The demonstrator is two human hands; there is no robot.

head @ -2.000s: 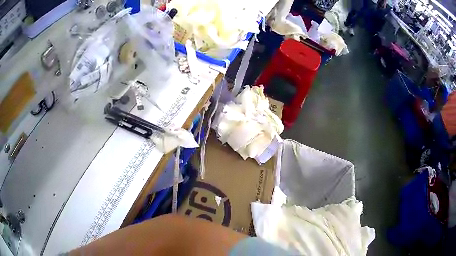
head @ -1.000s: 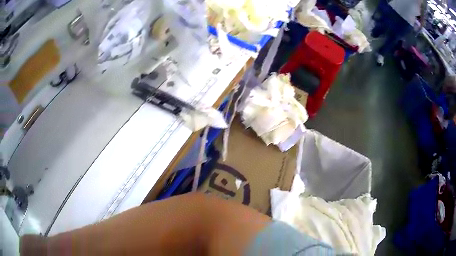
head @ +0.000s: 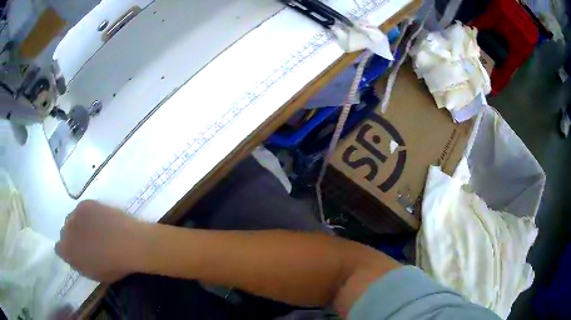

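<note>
My right hand (head: pixel 94 242) is at the lower left, over the table's front edge, with its fingers curled and largely hidden. I cannot tell whether it grips anything. Pale cream cloth (head: pixel 31 269) lies on the table just left of it, cut off by the picture's edge. A small blurred patch at the bottom left may be part of my left hand, but too little shows to tell. The sewing machine's metal parts (head: pixel 37 94) and shiny needle plate (head: pixel 70 134) are above my right hand at the left.
The white table (head: pixel 206 94) has a printed ruler along its wooden-edged front. A long black tool (head: pixel 313 11) lies at the top. To the right are an SF carton (head: pixel 416 134) with bunched cream cloth (head: pixel 452 69), a pale bin (head: pixel 504 156) draped with cream cloth (head: pixel 473 237), and a red stool (head: pixel 513 37).
The view has swung left and down towards the machine, so the carton and bin sit further right and higher. My right hand has come into view, where earlier mostly the forearm showed.
</note>
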